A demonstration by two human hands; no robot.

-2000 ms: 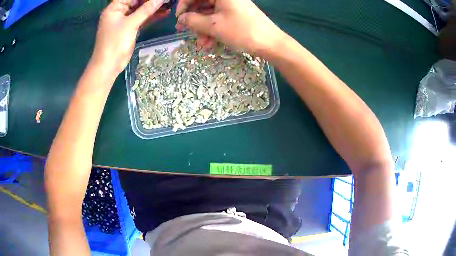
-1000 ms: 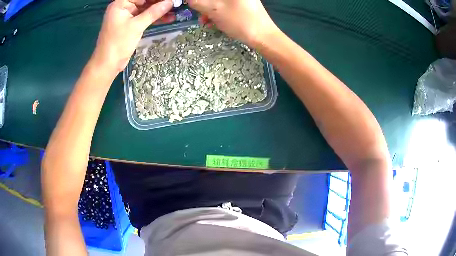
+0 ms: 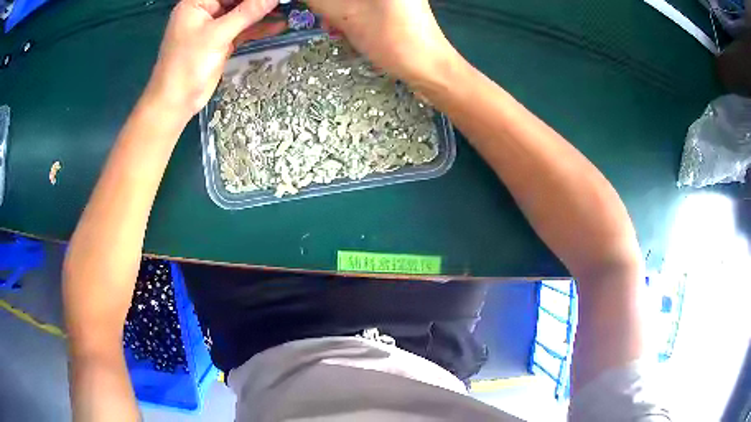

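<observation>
A clear plastic box (image 3: 329,186) full of small silvery-beige metal pieces (image 3: 321,124) stands in front of me. My left hand (image 3: 206,33) and my right hand (image 3: 370,25) are at the top edge of the picture, above the far side of the box, and are partly cut off. Their fingertips are close together at a small part (image 3: 285,2) with a pale top, which is mostly cut off by the edge. The right hand's fingertips are largely hidden. A small purple item (image 3: 301,19) lies just beyond the box.
Green label (image 3: 389,262) at the near bench edge. Orange-tan scrap (image 3: 55,171) and part of another clear box (image 3: 3,152) at left. Black parts (image 3: 26,47) at far left. Crumpled clear bag (image 3: 715,144) at right. Blue crate (image 3: 191,338) with black parts below the bench.
The view has shifted, so the box and label sit higher in the picture. The purple item, hidden earlier, now shows between the hands. Both hands stay close together at the top edge.
</observation>
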